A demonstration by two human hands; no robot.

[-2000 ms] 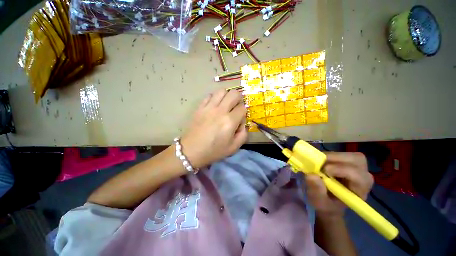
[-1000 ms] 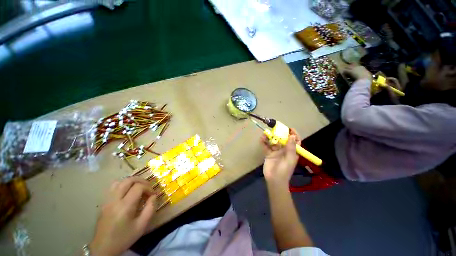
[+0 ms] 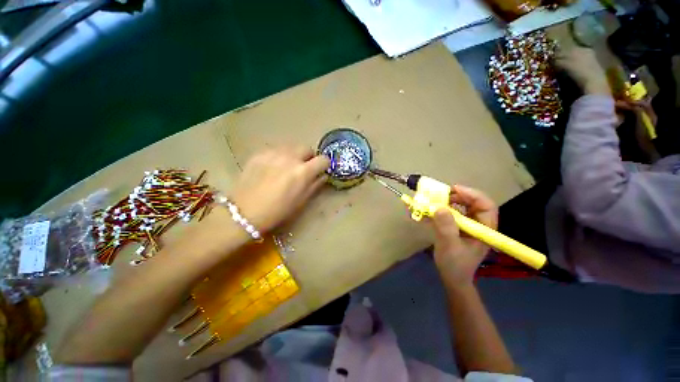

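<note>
My right hand point(image 3: 464, 231) holds the yellow soldering iron point(image 3: 477, 230), its dark tip at the right rim of the round tin point(image 3: 347, 158) with silvery mass inside. My left hand point(image 3: 279, 186) is at the tin's left rim, fingers bent together and slightly blurred; whether they hold anything or grip the rim cannot be told. The amber board panel point(image 3: 257, 287) lies on the cardboard below my left forearm, which hides part of it. Several leads stick out from its left edge.
A heap of connector leads point(image 3: 153, 209) and a clear bag with a white label point(image 3: 33, 246) lie at left. Amber sheets point(image 3: 21, 324) sit at lower left. Behind are a green surface point(image 3: 246, 45) and white sheets point(image 3: 417, 22). Another person's sleeve point(image 3: 608, 179) and a lead pile point(image 3: 526, 78) are at right.
My left hand has moved from the leads at the panel's left edge to the tin. The iron stays at the tin's right rim. The view has shifted, with the panel now lower in the picture.
</note>
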